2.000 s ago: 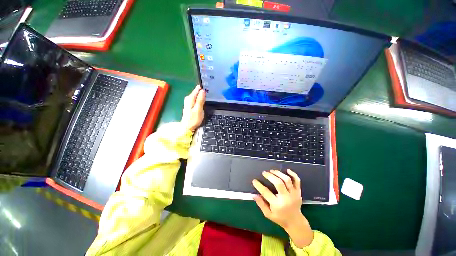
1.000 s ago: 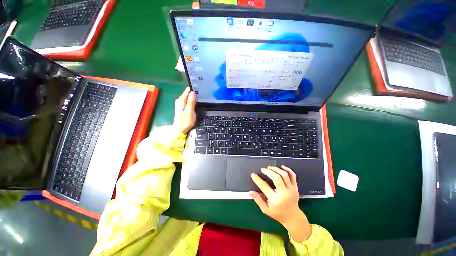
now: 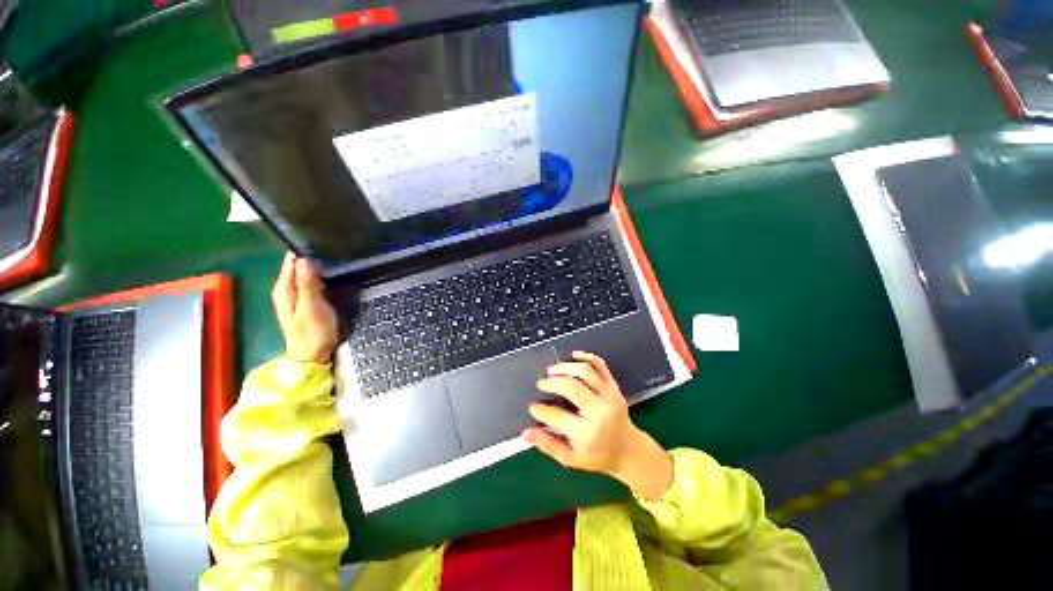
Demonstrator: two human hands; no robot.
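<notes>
The dark grey laptop under test [image 3: 404, 421] stands open before me, turned at a slant. Its screen [image 3: 587, 104] shows a white text window over a large dark picture, with blue desktop at the right. My left hand [image 3: 305, 309] holds the laptop's left edge by the hinge; its fingertips are partly hidden. My right hand [image 3: 587, 418] rests over the touchpad [image 3: 491, 398] with fingers bent and apart, holding nothing. The black keyboard [image 3: 497, 306] is uncovered. A white foam sheet [image 3: 462, 468] and a red-orange tray [image 3: 656, 277] show under the laptop.
A small white pad [image 3: 716, 333] lies right of the laptop on the green mat [image 3: 774, 254]. A closed laptop [image 3: 953, 266] lies on a white sheet at the right. A silver-grey laptop [image 3: 167, 404] stands at the left. More laptops on red trays stand behind.
The view has shifted and tilted, so the laptop appears slanted and further left. A dark picture now covers much of the blue desktop. Both hands keep their places on the laptop.
</notes>
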